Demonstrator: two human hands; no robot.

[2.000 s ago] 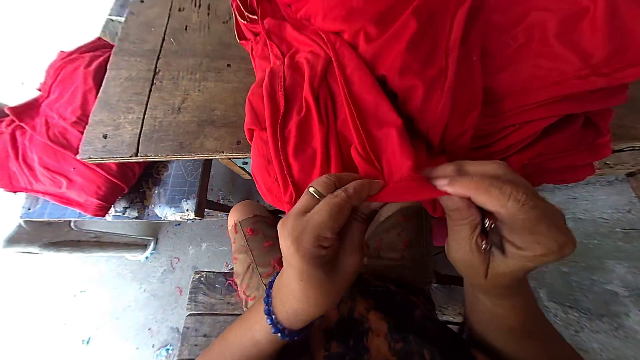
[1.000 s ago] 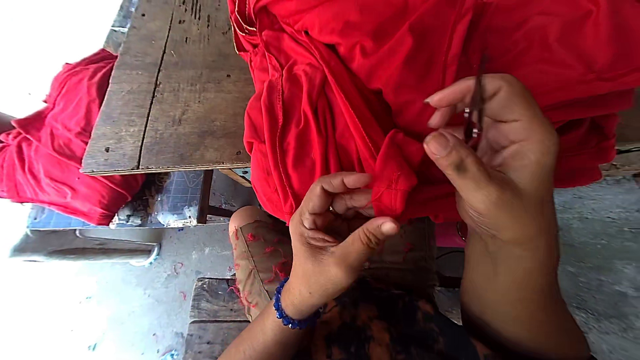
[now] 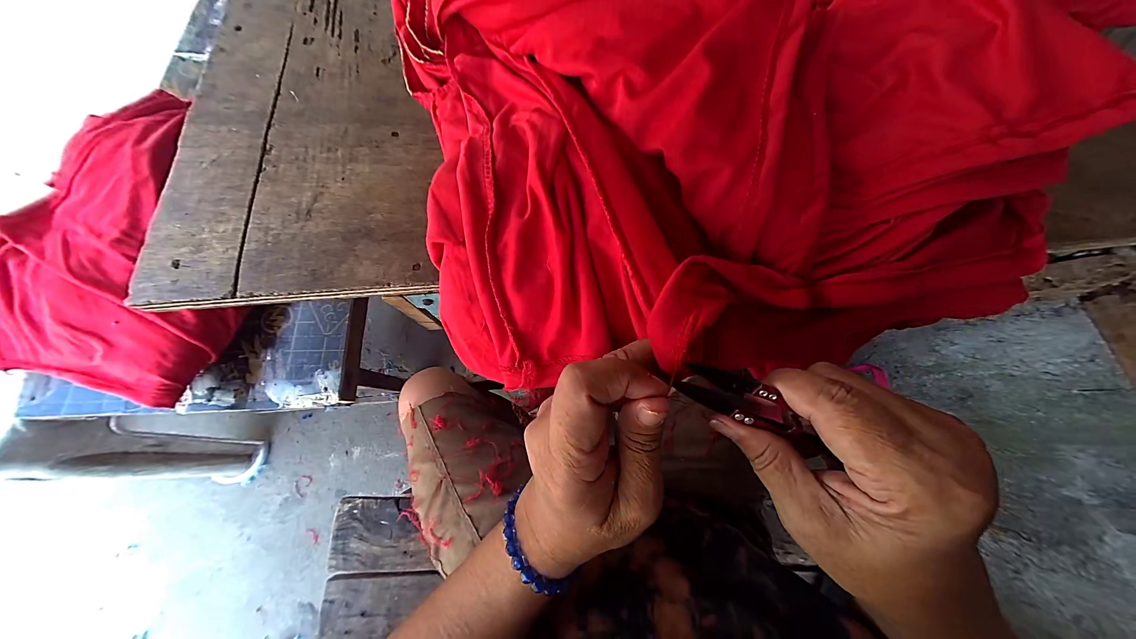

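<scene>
My left hand (image 3: pixel 599 444), a blue bead bracelet (image 3: pixel 524 550) at its wrist, pinches a thread end (image 3: pixel 672 387) at the hem of a red fabric garment (image 3: pixel 577 222). Thread snips (image 3: pixel 754 408) with a dark red body are in my right hand (image 3: pixel 870 470); their dark blades are parted around the thread, just below the stitched hem. The garment is part of a thick pile of red fabric (image 3: pixel 923 160) that hangs over the table's near edge.
A worn wooden tabletop (image 3: pixel 337 177) lies at the upper left. Beyond it, more red fabric (image 3: pixel 106 257) rests on a lower blue surface (image 3: pixel 306 346). Red thread scraps (image 3: pixel 488 479) cling to my trouser leg (image 3: pixel 453 497), above a wooden bench (image 3: pixel 382 541).
My right hand has brought the snips down from over the fabric to the thread at the hem. My left hand, earlier on the folded hem, now pinches the thread.
</scene>
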